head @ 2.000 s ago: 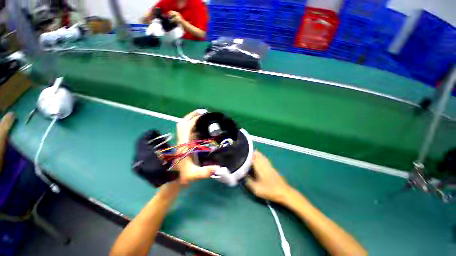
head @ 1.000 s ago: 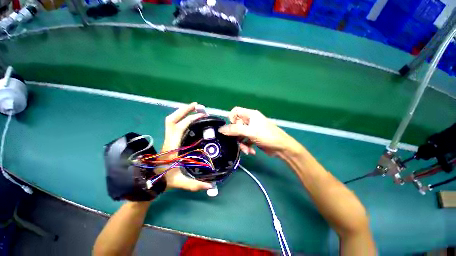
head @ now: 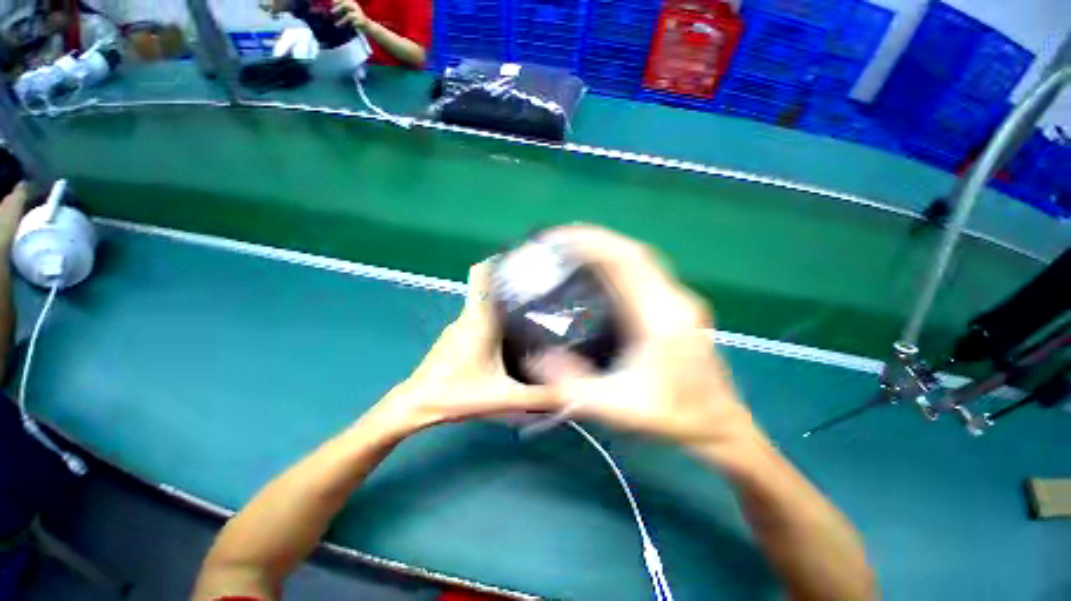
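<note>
A black camera unit [head: 561, 319] is held between both hands over the bench, near the belt's edge. It is blurred, with a pale patch at its upper left and a small white mark on its dark face. My left hand [head: 470, 364] grips its left and lower side. My right hand [head: 669, 352] is curved round its top and right side, blurred. No loose wires show; the inside is hidden. A white cable [head: 628, 487] runs from beneath the unit toward the bottom of the view.
A white camera unit [head: 54, 247] with a cable is at far left, near another person's hand. The screwdriver [head: 1024, 319] and metal driver tip [head: 910, 382] are at right, with a wooden strip [head: 1048, 498] below. A black plastic-wrapped bundle [head: 511, 99] and another worker are across the belt.
The loose black half has come from the left onto the open base, and the wires between them no longer show. My right hand has closed round the unit. The view has tilted up.
</note>
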